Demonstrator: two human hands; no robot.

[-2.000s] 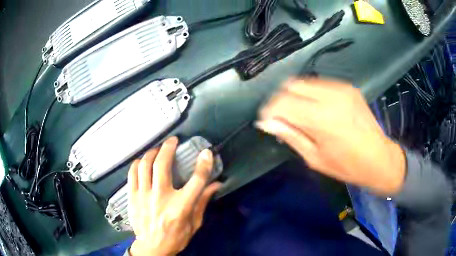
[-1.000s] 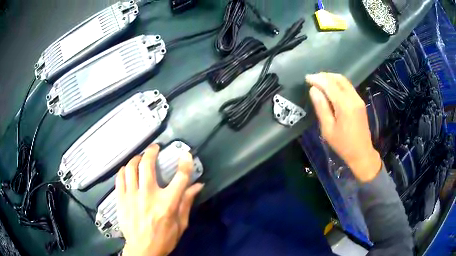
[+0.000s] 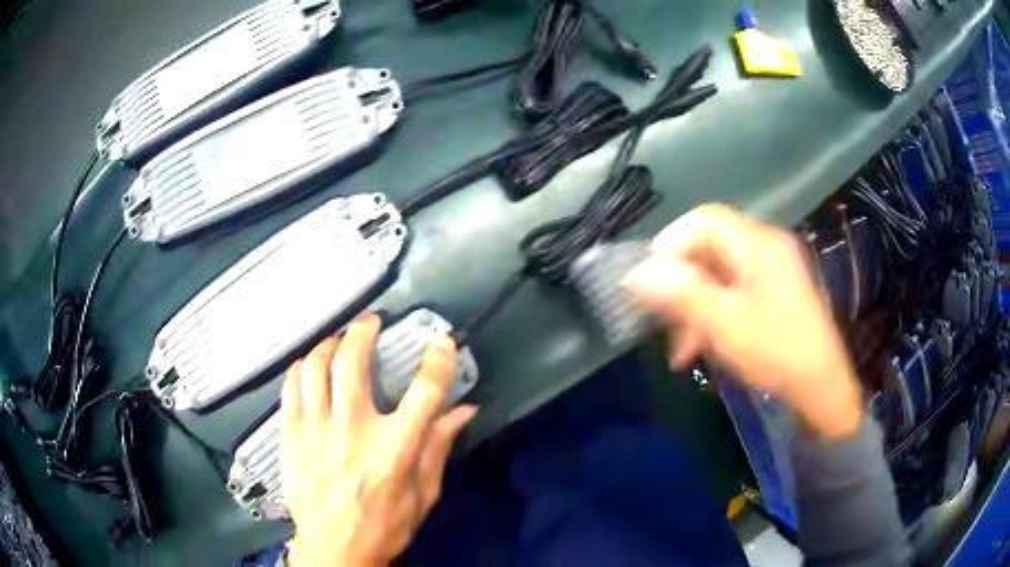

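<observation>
My left hand (image 3: 360,443) lies spread over the nearest light-grey ribbed power unit (image 3: 415,354), its thumb near the right end, covering the middle. My right hand (image 3: 748,305), blurred, is right of the unit and holds a small ribbed grey end plate (image 3: 611,290) between thumb and fingers. The plate is above the bench edge, in front of a tied black cable bundle (image 3: 598,218). Another power unit (image 3: 277,299) lies just beyond my left hand.
Two more power units (image 3: 260,155) (image 3: 216,72) lie further back. Black cables (image 3: 570,138) lie right and left of them. A yellow hand tool (image 3: 766,53) and a screw bowl (image 3: 875,42) are at upper right. Below the bench edge, a blue crate (image 3: 764,443) holds units and cables.
The end plate that lay on the bench a second ago is now in my right hand, lifted and moved slightly left, its ribbed side showing. My left hand stays on the unit. The view has shifted slightly.
</observation>
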